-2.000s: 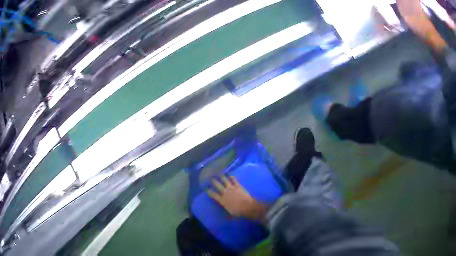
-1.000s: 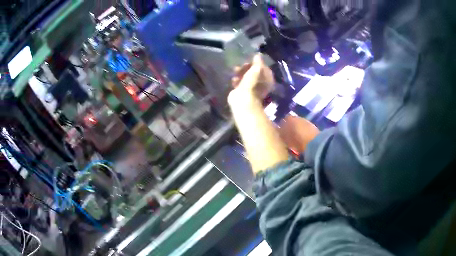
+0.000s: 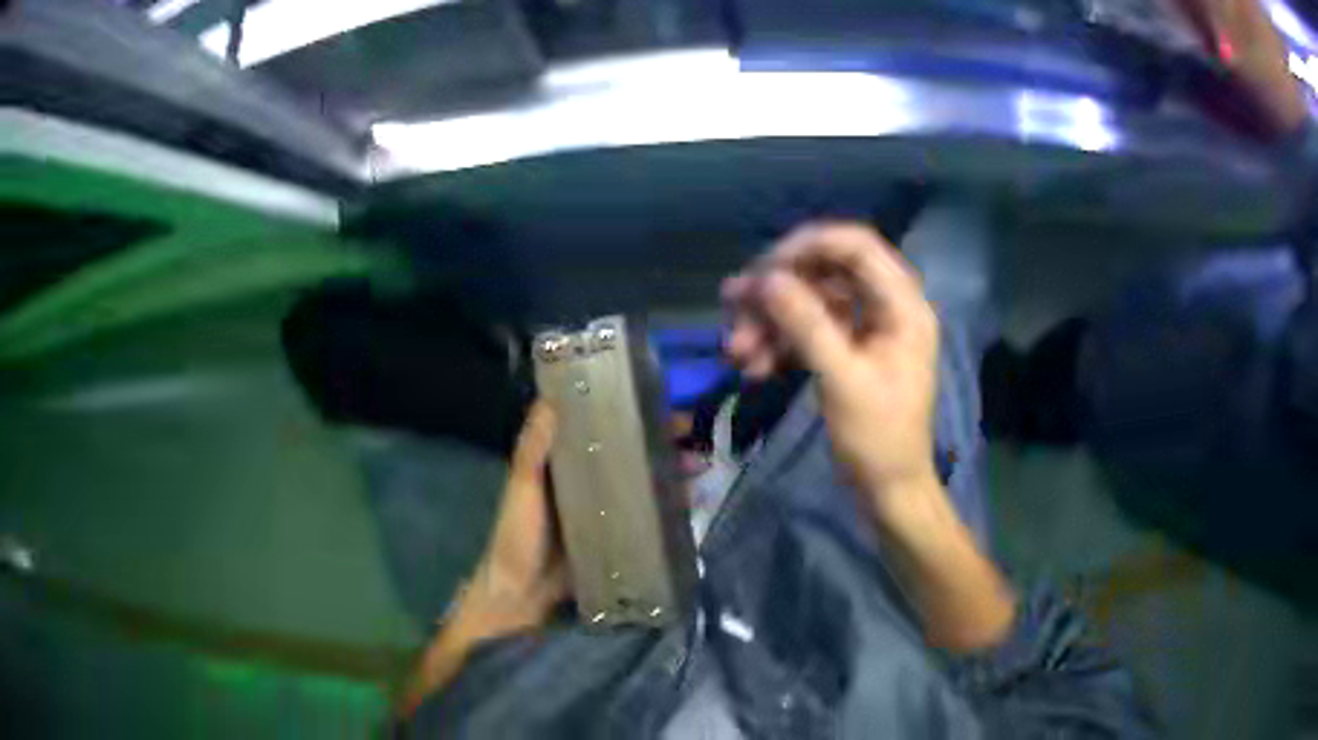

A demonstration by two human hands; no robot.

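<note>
A long rectangular metal unit (image 3: 614, 484) stands lengthwise over my lap, tan-silver on its face, with small bright fittings down the middle and bright round fixings at both ends. My left hand (image 3: 523, 535) grips it along its left and lower side; some fingers are hidden behind it. My right hand (image 3: 846, 325) is raised to the right of the unit, apart from it, with thumb and fingertips brought together. The hand is blurred, and I cannot tell if a small part is between the fingertips.
The bright metal bench ledge (image 3: 636, 123) crosses beyond the unit. A blue stool (image 3: 697, 373) shows partly below my lap. Another person's arm (image 3: 1250, 65) is at the top right, and their dark-clothed leg (image 3: 1185, 362) is at the right. The floor is green-grey.
The view has swung from the machine line down to my lap. The metal unit is now in my left hand, and my right hand is beside it.
</note>
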